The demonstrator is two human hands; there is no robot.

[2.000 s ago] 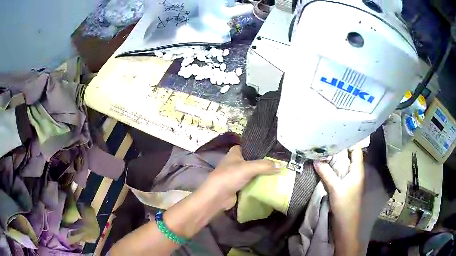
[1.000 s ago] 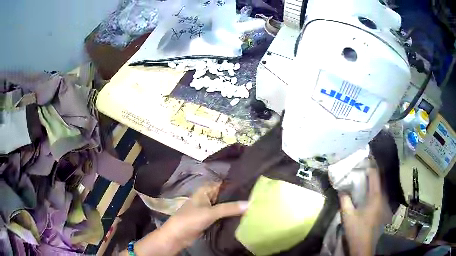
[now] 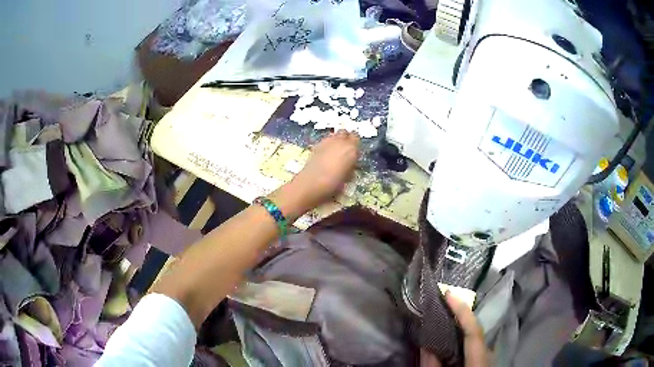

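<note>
The dark brown-mauve garment [image 3: 344,287] is bunched in front of the machine. Its finely ribbed dark band [image 3: 435,315] lies below the small metal clamp [image 3: 455,252] under the machine head [image 3: 523,129]. My right hand [image 3: 467,333] holds the band from below, a finger beside a small pale yellow patch [image 3: 459,292]; the rest of the hand is hidden or cut off. My left hand [image 3: 333,163] reaches across the table, fingertips at the near edge of the white roundish pieces [image 3: 323,118]; whether it pinches one is hidden.
A heap of mauve and green garments [image 3: 72,201] lies at left. A marked plastic bag [image 3: 301,43] and a dark thin strip [image 3: 280,80] lie behind the white pieces. Small bottles or spools [image 3: 611,190], a control panel [image 3: 637,215] and a metal fitting [image 3: 606,322] are at right.
My left hand has left the garment and moved up to the white pieces. My right hand has moved left onto the ribbed band. The yellow-green panel is now mostly hidden. The view has shifted.
</note>
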